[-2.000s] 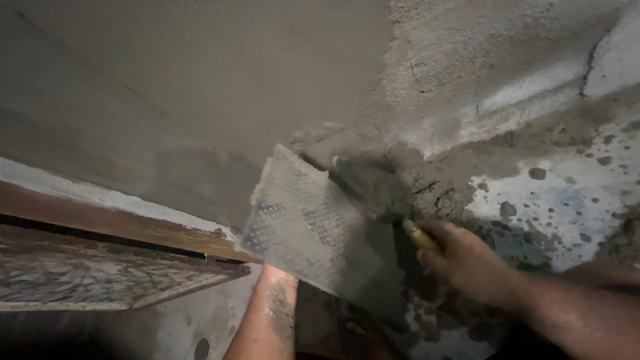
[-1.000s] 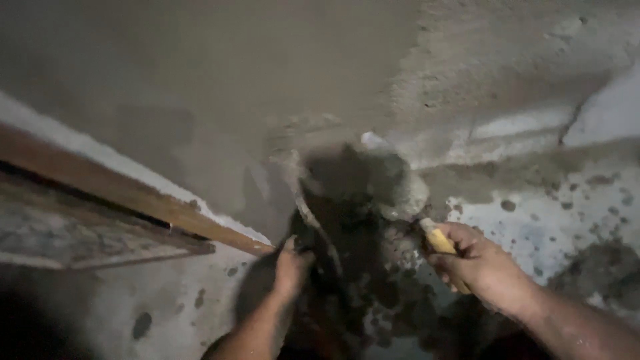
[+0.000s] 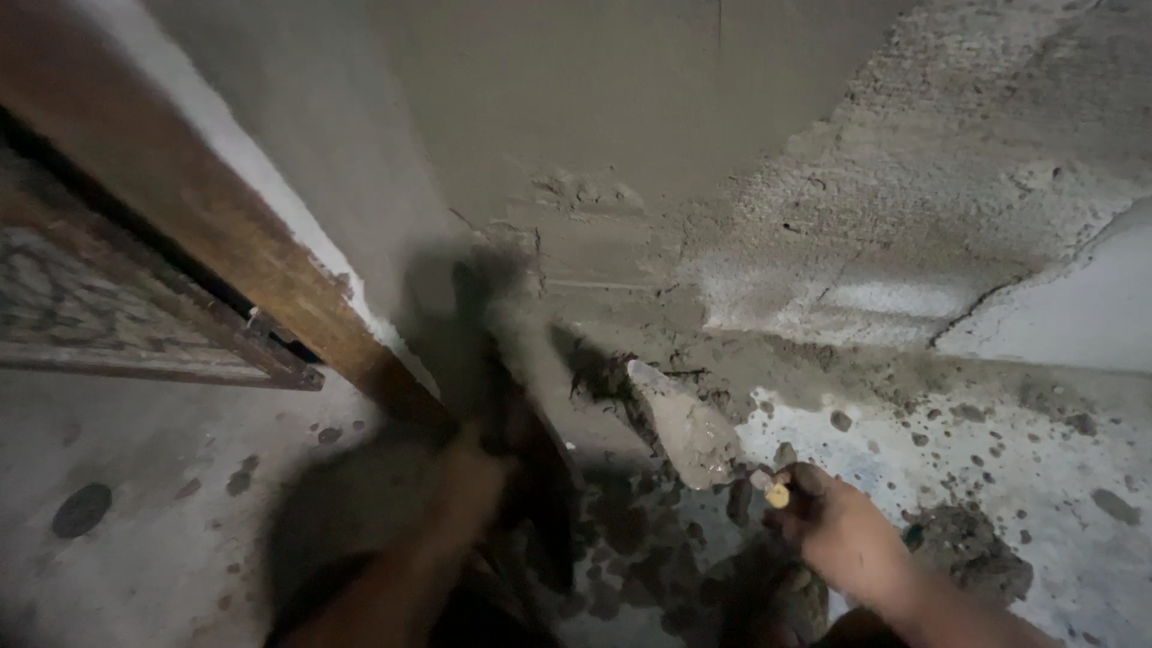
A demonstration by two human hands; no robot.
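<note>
My right hand (image 3: 837, 526) grips the yellow handle (image 3: 777, 494) of a trowel at lower right. Wet mortar coats the trowel's blade (image 3: 688, 427), which points up and left, near the foot of the wall. My left hand (image 3: 472, 472), blurred, is at lower centre-left, closed on a dark flat plastering board (image 3: 540, 486) seen almost edge-on; its fingers and grip are partly lost in shadow. In front of both hands rises the wall, with smooth grey plaster (image 3: 612, 99) at the centre and rougher plaster (image 3: 900, 207) at right.
A wooden door frame (image 3: 270, 288) and part of a patterned door panel (image 3: 99, 297) stand at left. Mortar splashes spot the floor (image 3: 864, 459). A heap of mortar (image 3: 972, 553) lies beside my right wrist.
The board's broad patterned face, seen two seconds ago, has turned to nearly edge-on. The trowel has come away from the board, with mortar showing on its blade. The view has shifted.
</note>
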